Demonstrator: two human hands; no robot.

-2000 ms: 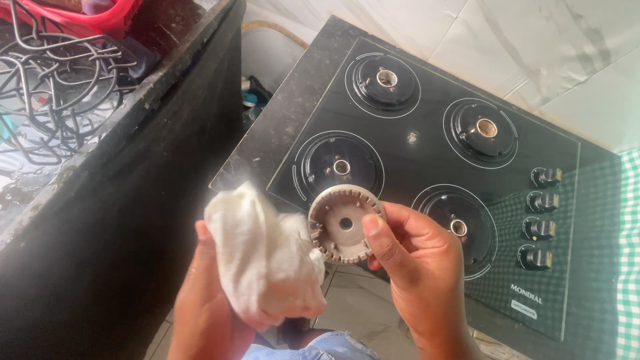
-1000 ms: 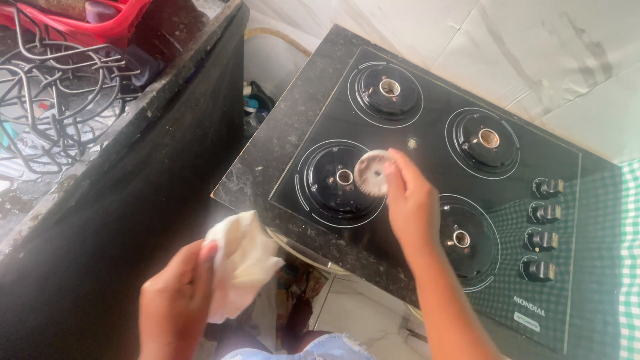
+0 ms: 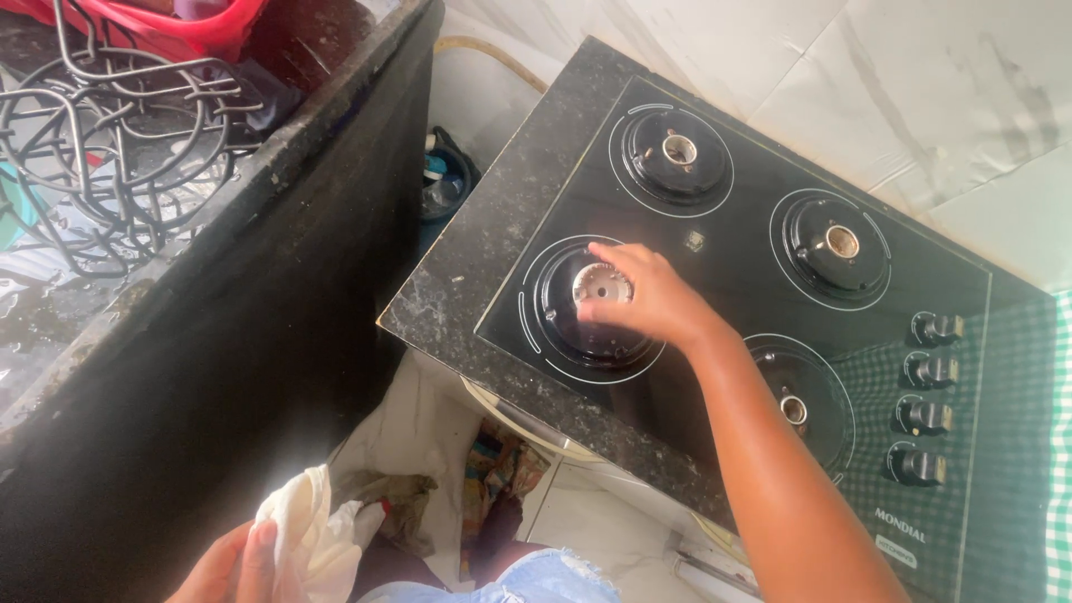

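My right hand [image 3: 641, 289] grips a round, notched metal burner ring [image 3: 601, 285] by its edge, over the near-left burner base [image 3: 586, 343] of a black glass Mondial cooktop [image 3: 712, 276]. Whether the ring rests fully on the base cannot be told. Low in the view, my left hand [image 3: 239, 569] pinches a crumpled whitish cloth [image 3: 314, 532], away from the cooktop. Three other burner bases, at the far left [image 3: 678, 151], far right [image 3: 840, 243] and near right [image 3: 791, 410], show bare central sockets.
Wire pot supports [image 3: 126, 151] lie in a heap on the wet dark counter at left, beside a red plastic basin [image 3: 197, 33]. Four black knobs [image 3: 921, 416] line the cooktop's right side. A green checked cloth [image 3: 1062, 469] hangs at the right edge. Marble-patterned wall stands behind.
The burner ring was beside the cloth in front of me; my right hand has carried it over to the near-left burner. My left hand, still holding the cloth, has moved down and to the left.
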